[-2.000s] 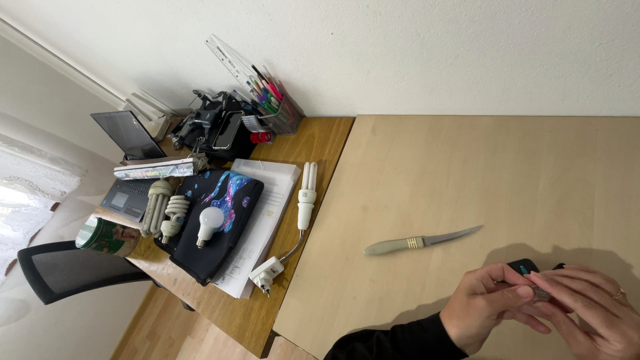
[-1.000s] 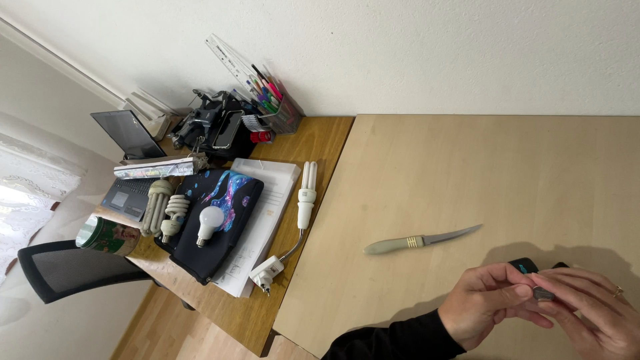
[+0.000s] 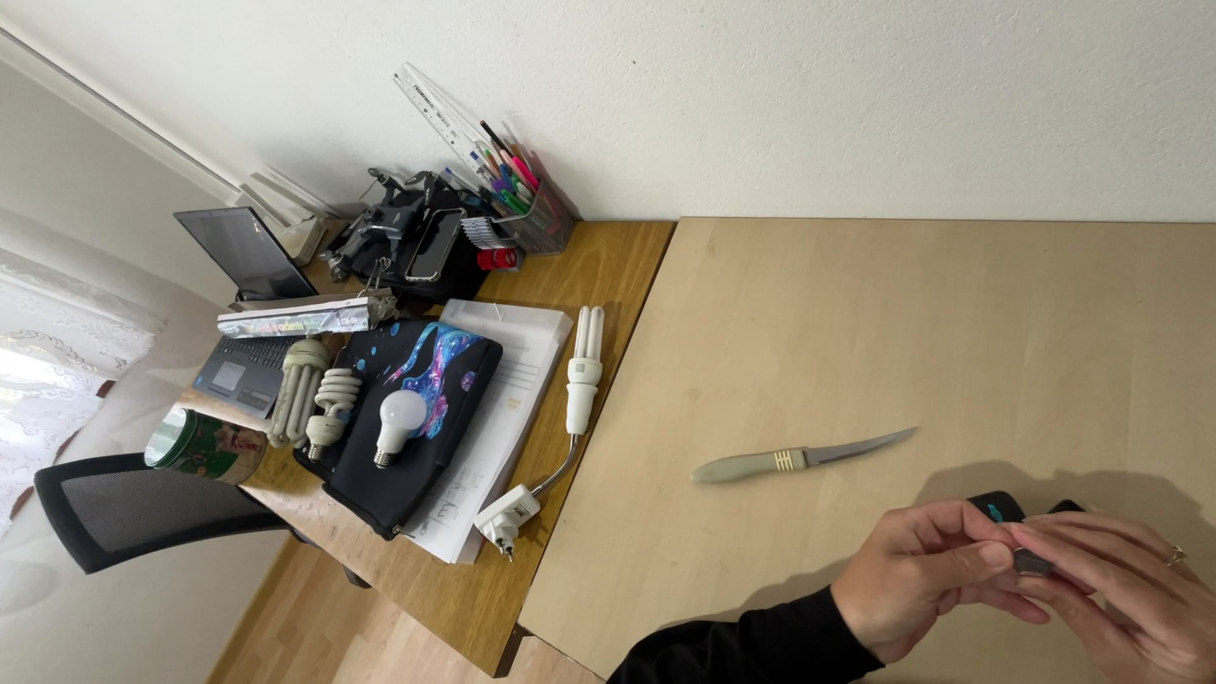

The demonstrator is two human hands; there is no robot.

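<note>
My left hand [image 3: 936, 575] and my right hand [image 3: 1121, 579] meet at the lower right, above the pale tabletop. Between their fingertips is a small dark grey object [image 3: 1032, 562], its kind unclear; both hands pinch it. Just behind the fingers, a black item with a turquoise mark [image 3: 995, 506] shows in part, and another dark piece [image 3: 1069, 506] peeks out beside it. A kitchen knife [image 3: 803, 458] with a grey-green handle lies left of my hands, its blade pointing right and slightly away from me.
On the wooden desk at left are a compact fluorescent bulb in a plug-in flexible holder [image 3: 582, 399], papers [image 3: 532, 356], a patterned black sleeve [image 3: 366, 484] bearing an LED bulb [image 3: 400, 423], two more fluorescent bulbs [image 3: 332, 408], a laptop [image 3: 242, 252], a tin [image 3: 214, 446] and a pen holder [image 3: 546, 223]. A chair [image 3: 142, 503] stands beyond.
The small dark object between my fingertips has turned a little and shows more plainly than two seconds ago. Both hands stay in nearly the same place, and the knife has not moved.
</note>
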